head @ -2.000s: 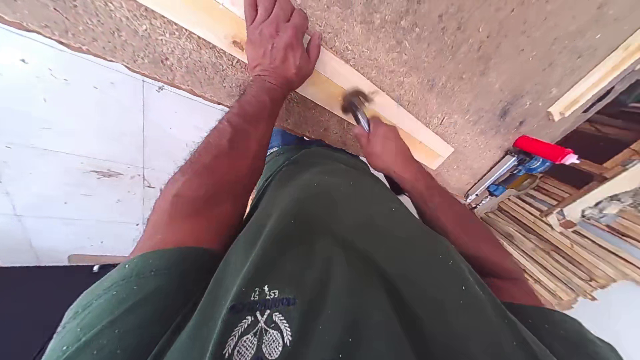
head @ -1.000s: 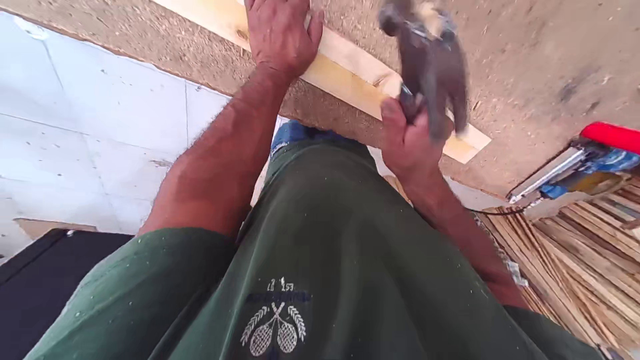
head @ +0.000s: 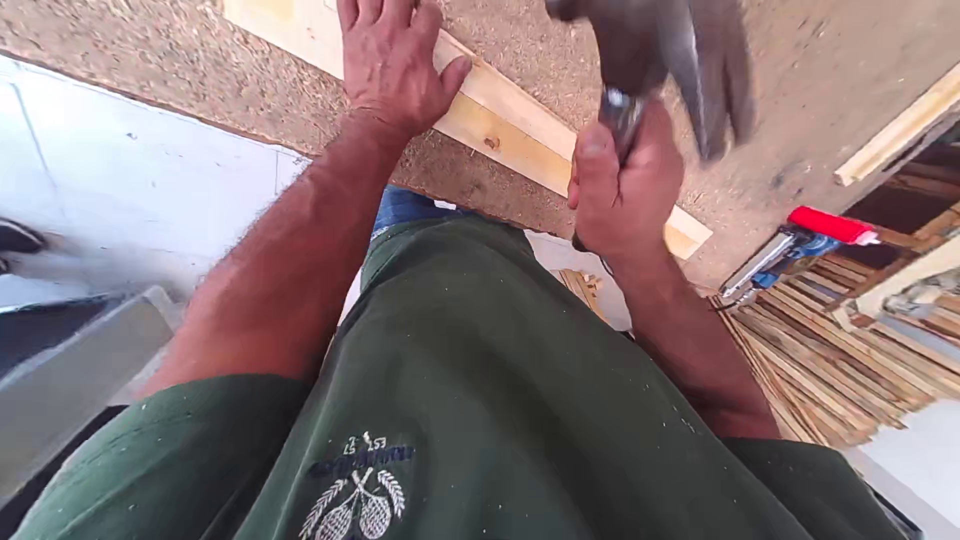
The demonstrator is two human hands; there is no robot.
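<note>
A claw hammer (head: 637, 45) is raised in my right hand (head: 630, 180), its head close to the camera and its claw pointing down and right. My right fingers wrap the handle just below the head. Under it runs a pale wooden board (head: 517, 142), made of strips lying side by side, one with a knot, across the particleboard worktop (head: 187, 67). My left hand (head: 397, 67) rests palm down on the board, fingers spread a little and partly cut off by the top edge. No nail can be made out.
At the worktop's right edge lie a red bottle (head: 832, 225) and a blue and silver tool (head: 780, 259). Many wooden strips (head: 840, 360) are stacked beyond. Another light strip (head: 900, 127) lies at the upper right. A grey box-like object (head: 90, 382) and a dark shoe (head: 19, 236) are at left.
The hammer, low over the board two seconds ago, has been lifted toward the camera. My left hand stays on the board. A shoe and a grey object have come into view at left.
</note>
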